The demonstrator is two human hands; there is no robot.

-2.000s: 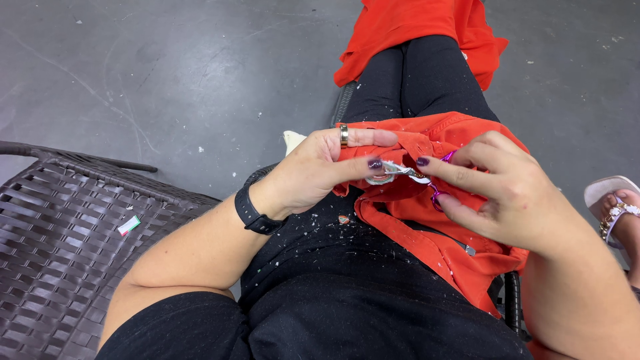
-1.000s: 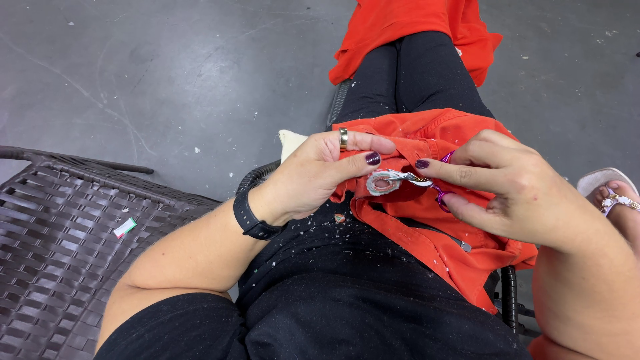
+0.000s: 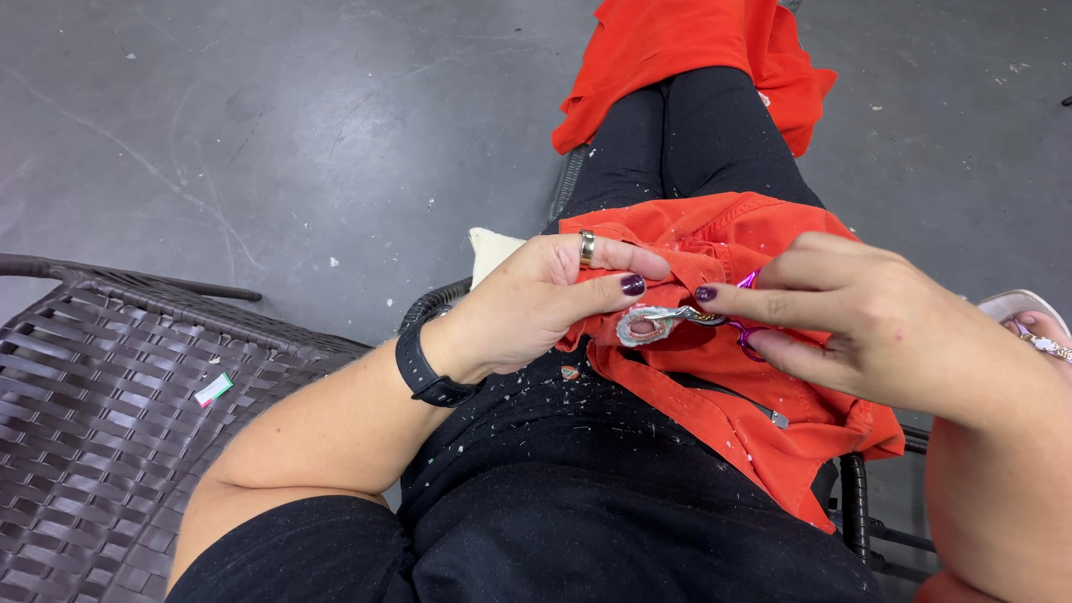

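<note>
Red fabric, apparently a garment, lies bunched across my lap. My left hand, with a ring and a dark wristband, pinches the red fabric between thumb and fingers. Just below its thumb is an oval patch with a pale, frayed rim. My right hand holds small scissors with purple handles, fingers at the loops. Their metal blades reach left onto the patch; how far they are parted is hard to tell. A small zipper pull or metal tab shows on the fabric below.
A dark woven chair stands at the left, with a small white, green and red label on its seat. Cream cloth shows behind my left hand. Thread bits dot my black clothing. Another person's sandalled foot is at the right.
The oval patch, mostly hidden two seconds ago, now shows more fully below my left thumb. The scissors remain in my right hand, close to the patch.
</note>
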